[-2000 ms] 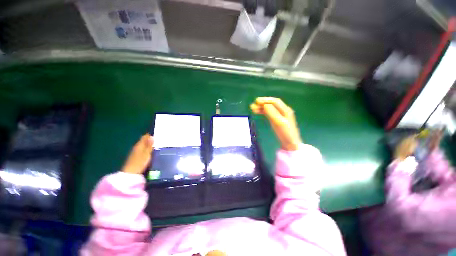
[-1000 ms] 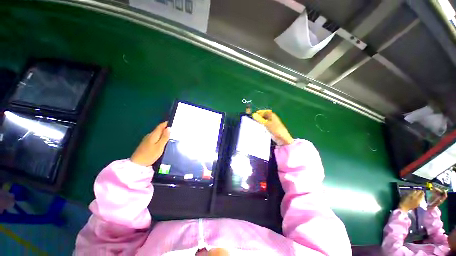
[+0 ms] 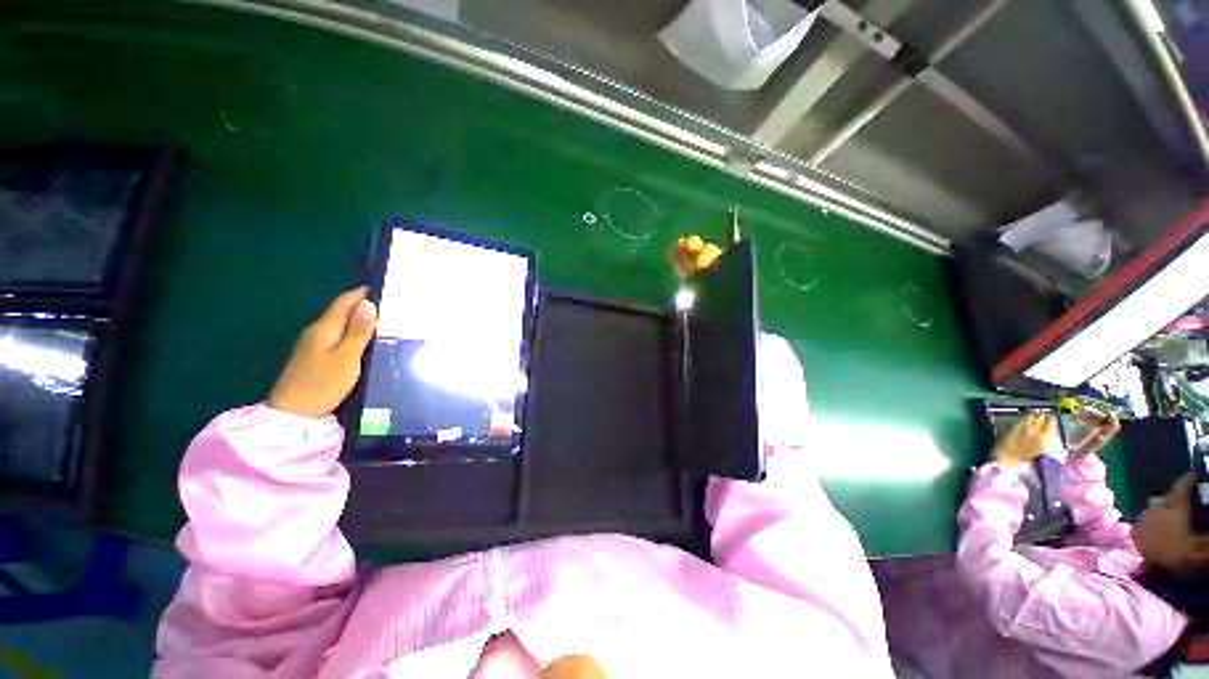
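My left hand point(image 3: 326, 353) grips the left edge of a tablet point(image 3: 446, 348), whose lit screen is white above and dark below, with a green button bottom left and a red one bottom right. My right hand point(image 3: 695, 253), with yellow finger cots, holds a second tablet point(image 3: 723, 358) near its top, tilted up on edge; most of that hand is hidden behind it. A thin plug point(image 3: 736, 223) sticks up at that tablet's top edge. The black carrier tray point(image 3: 597, 411) lies under both, its right recess showing bare.
Dark tablets in a tray point(image 3: 51, 318) lie at the left on the green mat point(image 3: 305, 159). A metal rail point(image 3: 636, 120) runs behind, with white paper point(image 3: 743, 37) hanging above. Another worker in a pink smock point(image 3: 1047, 557) sits at the right, beside a red-edged lit panel point(image 3: 1114, 325).
The right tablet has been lifted from the tray and turned up on edge by my right hand. My left hand still holds the left tablet. The camera view has shifted.
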